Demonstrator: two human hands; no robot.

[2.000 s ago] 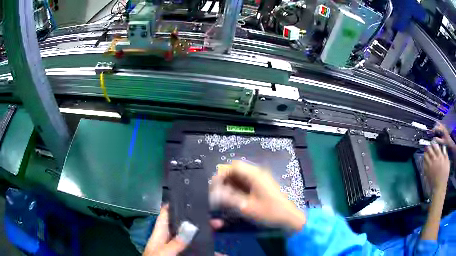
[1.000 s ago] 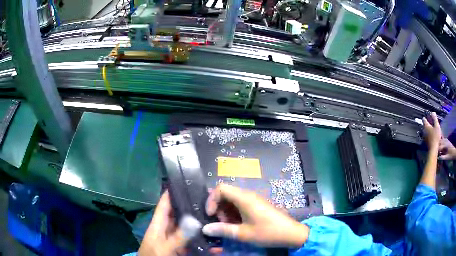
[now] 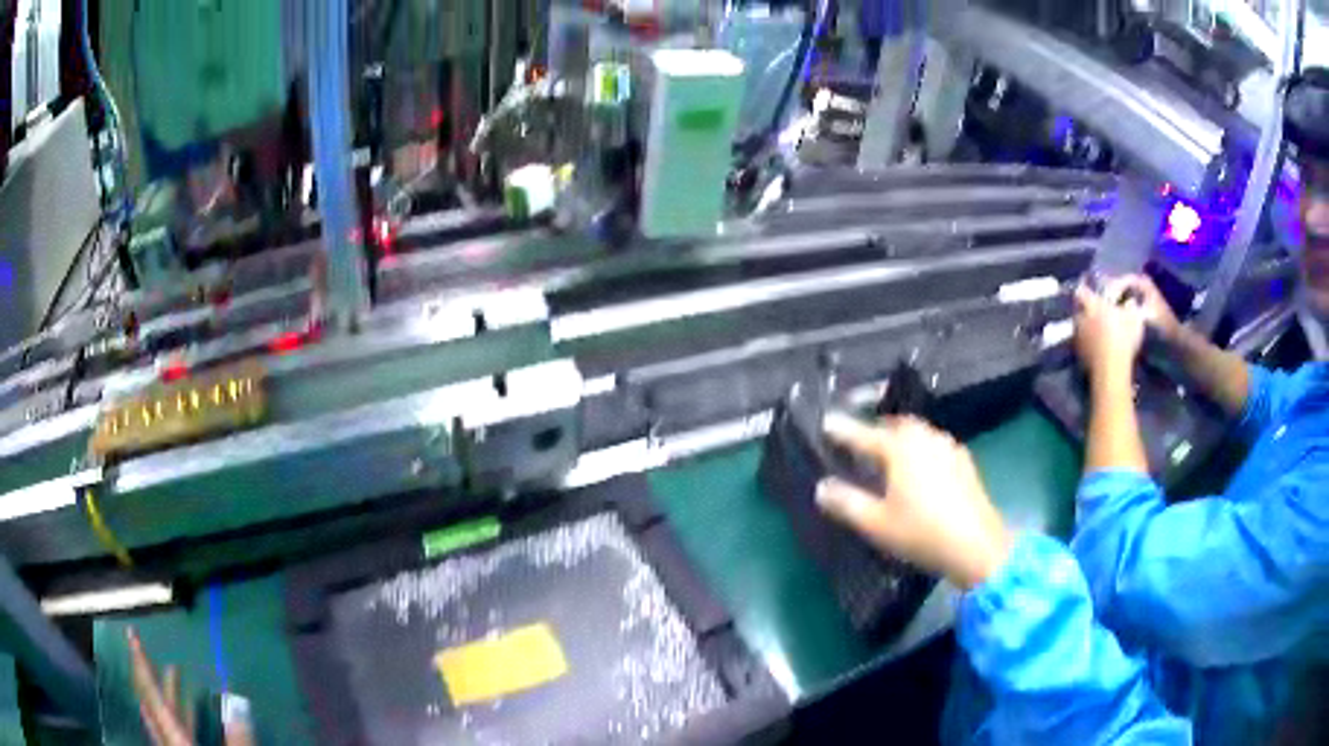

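My right hand (image 3: 926, 503) is over the dark stacked fixture bars (image 3: 816, 503), right of the tray. Its thumb and fingers are apart, with nothing seen in them; blur and the hand hide part of the stack. My left hand (image 3: 163, 707) is at the bottom left, cut off by the frame edge, fingers spread, with a white wrap on one digit. The black parts tray (image 3: 324, 685) lies between the hands. Small silvery rings (image 3: 641, 619) lie along its far and right sides. A yellow card (image 3: 500, 665) lies in it.
A co-worker in blue sleeves (image 3: 1166, 539) stands close on the right, both hands over dark parts on the bench. The conveyor's silver rail (image 3: 292, 437) runs behind the tray, with a brass-coloured plate (image 3: 182, 413) on it. A grey post (image 3: 332, 175) rises beyond.
The view has swung right. My right hand has moved right from the fixture bar to the stack. My left hand has opened, and the bar it held no longer shows there.
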